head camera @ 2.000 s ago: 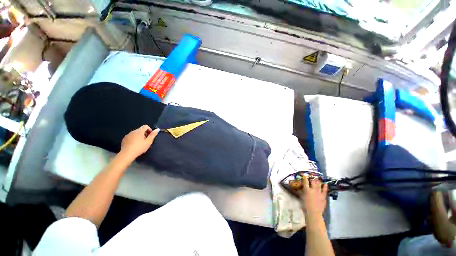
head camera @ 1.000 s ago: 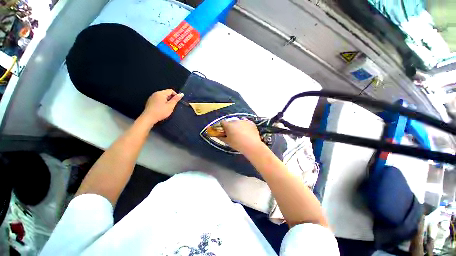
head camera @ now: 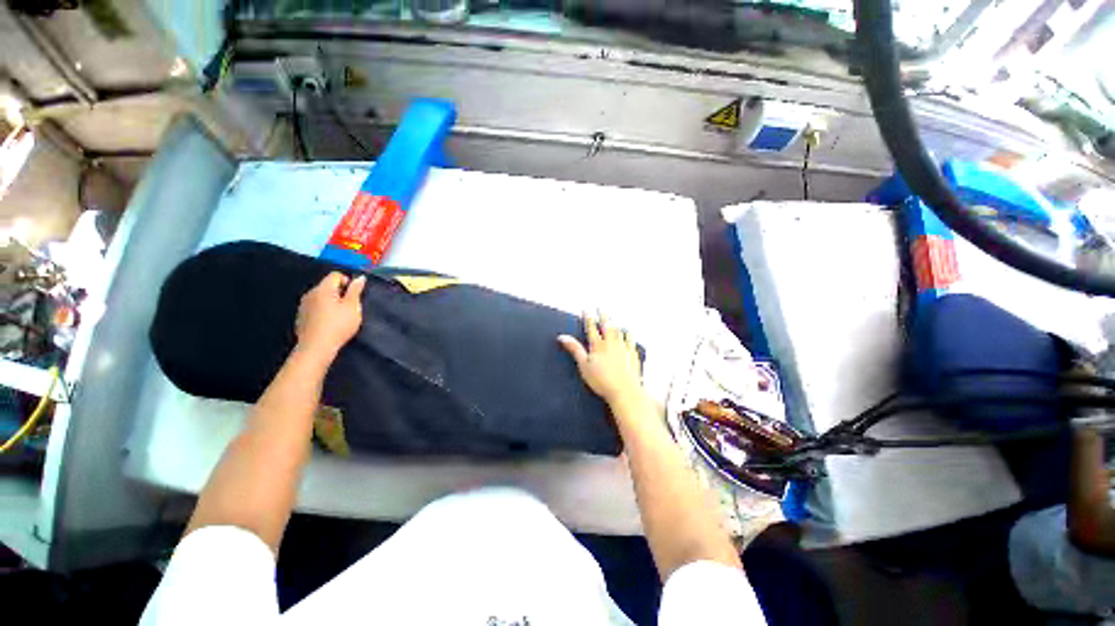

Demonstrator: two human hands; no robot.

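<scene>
A dark grey-blue denim garment (head camera: 489, 355) is pulled over the right part of the black padded board (head camera: 226, 318). A yellow-tan patch (head camera: 423, 284) shows at its far edge and another at its near left edge. My left hand (head camera: 330, 312) pinches the garment's left open end near the far side. My right hand (head camera: 608, 357) lies with fingers spread on the garment's right end and holds nothing. The steam iron (head camera: 740, 443), with an orange-brown handle, stands unheld on the crumpled off-white cloth (head camera: 715, 367) at the table's right edge.
The white padded table (head camera: 563, 220) lies under the board. A blue bar (head camera: 410, 153) with a red label stands behind. Black hoses (head camera: 905, 135) cross the right side. At the right station are a blue padded board (head camera: 984, 361) and another person's arm (head camera: 1088, 489).
The iron has gone from the garment back to the cloth, and my right hand has let go of it. The garment has turned on the board, moving the first yellow-tan patch to the far edge.
</scene>
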